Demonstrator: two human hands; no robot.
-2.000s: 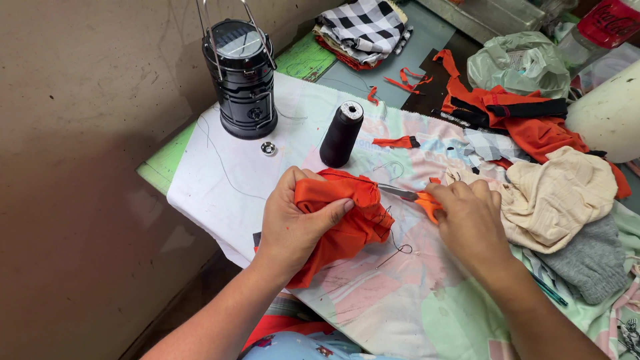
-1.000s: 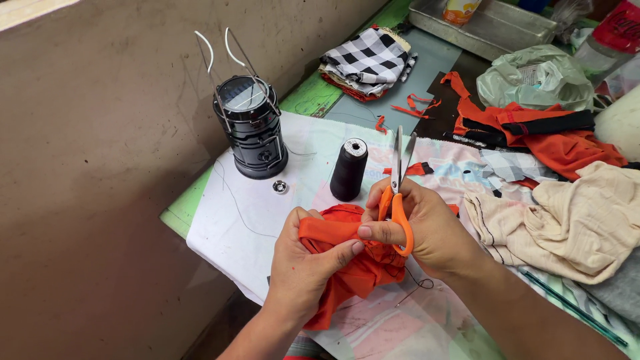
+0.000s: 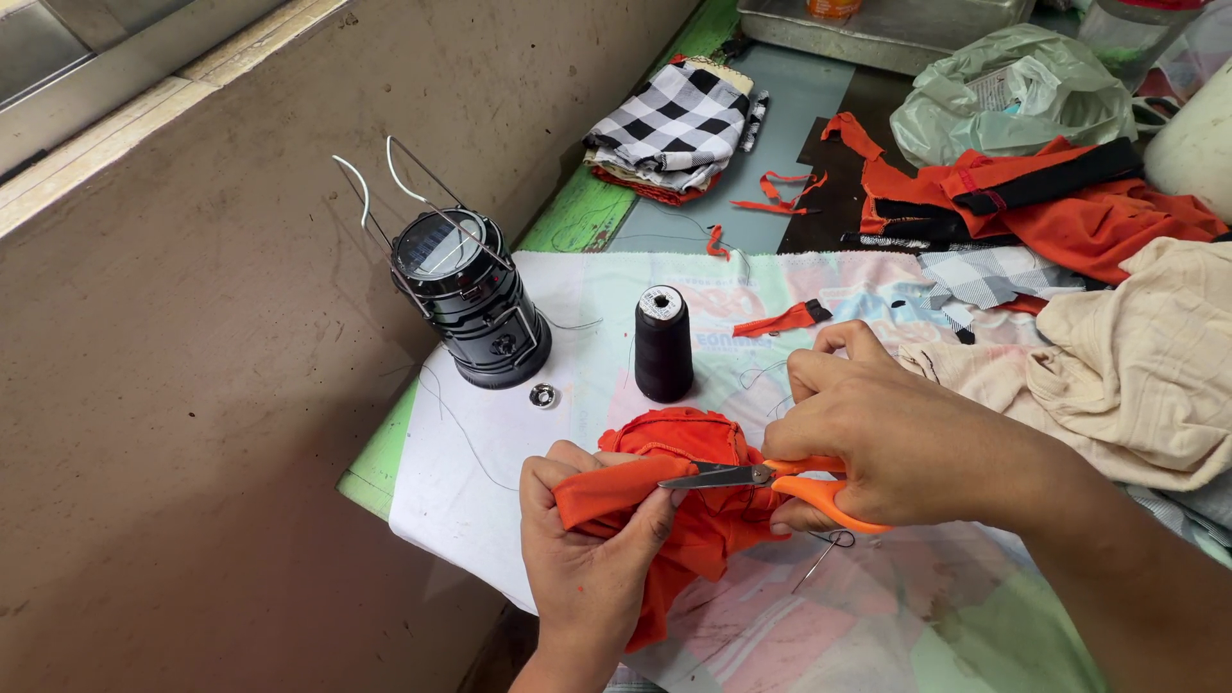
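Note:
My left hand (image 3: 602, 549) pinches a folded edge of an orange-red fabric piece (image 3: 698, 539) between thumb and fingers. My right hand (image 3: 866, 443) grips orange-handled scissors (image 3: 818, 493), whose slightly parted blades lie across the fabric edge by my left thumb. A threaded needle (image 3: 816, 566) lies below the scissors' handles, with looped dark thread near its upper end. Behind the fabric a spool of black thread (image 3: 663, 351) stands upright. A small metal bobbin (image 3: 543, 396) lies left of the spool, beside a black lantern (image 3: 472, 303) with its wire handles raised.
Folded checked cloths (image 3: 669, 125) lie at the back, near orange scraps (image 3: 784, 192). On the right are orange and black fabric (image 3: 1068, 202), a beige cloth (image 3: 1136, 366), a plastic bag (image 3: 1011, 96) and a metal tray (image 3: 885, 38). A wall (image 3: 212, 318) borders the table's left side.
The scissors, upright in my right hand a second ago, now point left with their blades at the fabric. My left hand still holds the fabric. The view has shifted.

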